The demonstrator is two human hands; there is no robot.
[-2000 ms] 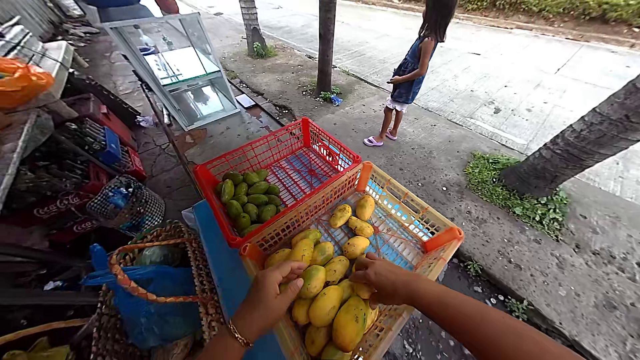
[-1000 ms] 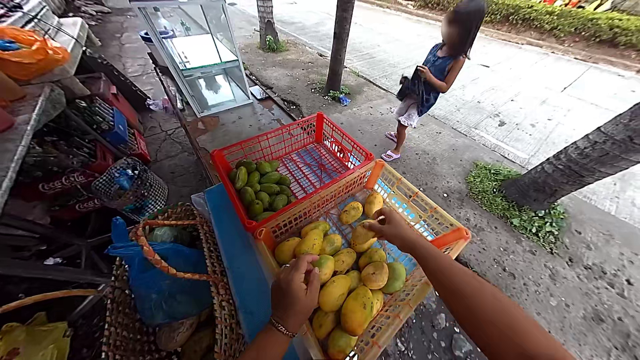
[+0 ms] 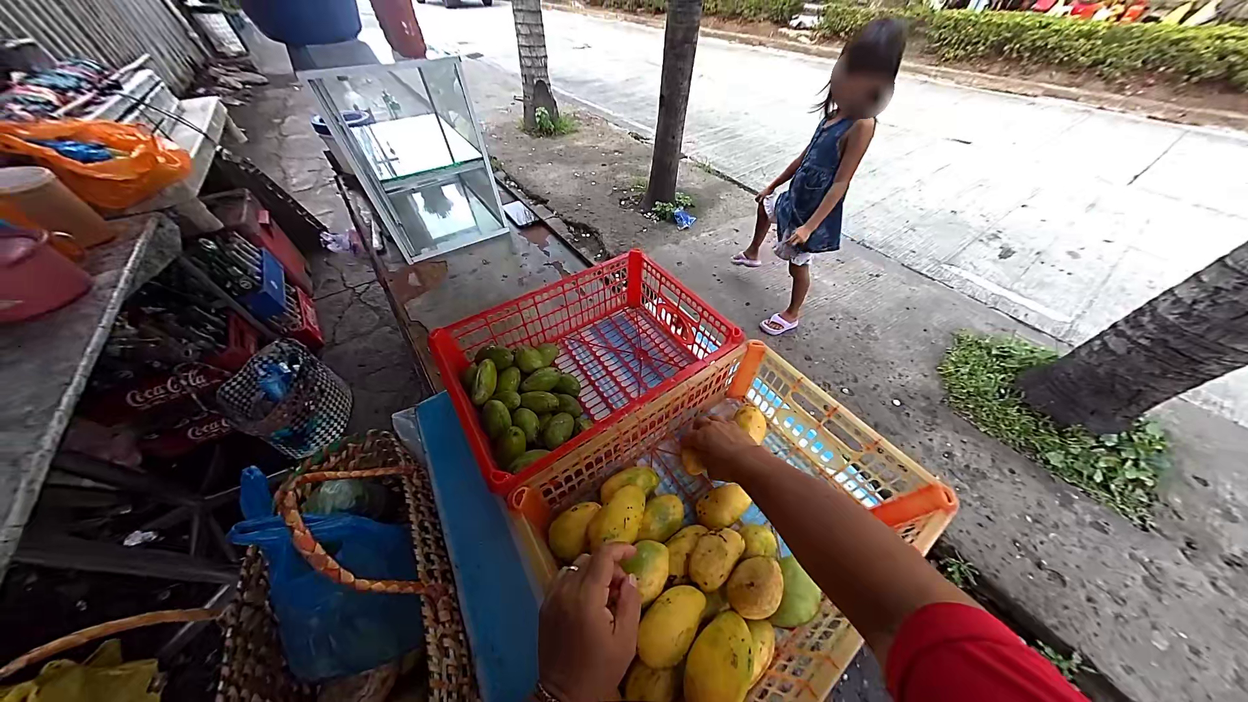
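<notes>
Yellow mangoes [image 3: 671,624] fill the near part of an orange plastic crate [image 3: 858,419]. My right hand [image 3: 720,446] reaches to the crate's far left side, its fingers around a yellow mango [image 3: 693,462], with another mango [image 3: 750,422] just beside it. My left hand [image 3: 589,624] rests at the left edge of the pile, its fingertips against a green-yellow mango [image 3: 646,569]; whether it grips that mango is unclear. A red plastic crate [image 3: 595,422] adjoins the orange one and holds green mangoes [image 3: 526,400] in its left part.
Both crates rest over a blue surface [image 3: 478,546]. At left stand a woven basket [image 3: 444,604] with a blue plastic bag [image 3: 336,585], and bottle crates [image 3: 175,390]. A glass display case [image 3: 409,156] stands beyond. A person [image 3: 829,175] stands on the pavement near tree trunks [image 3: 675,97].
My right hand has moved from the crate's right part to its far left side. Mangoes in the pile have shifted. The person on the pavement has changed stance.
</notes>
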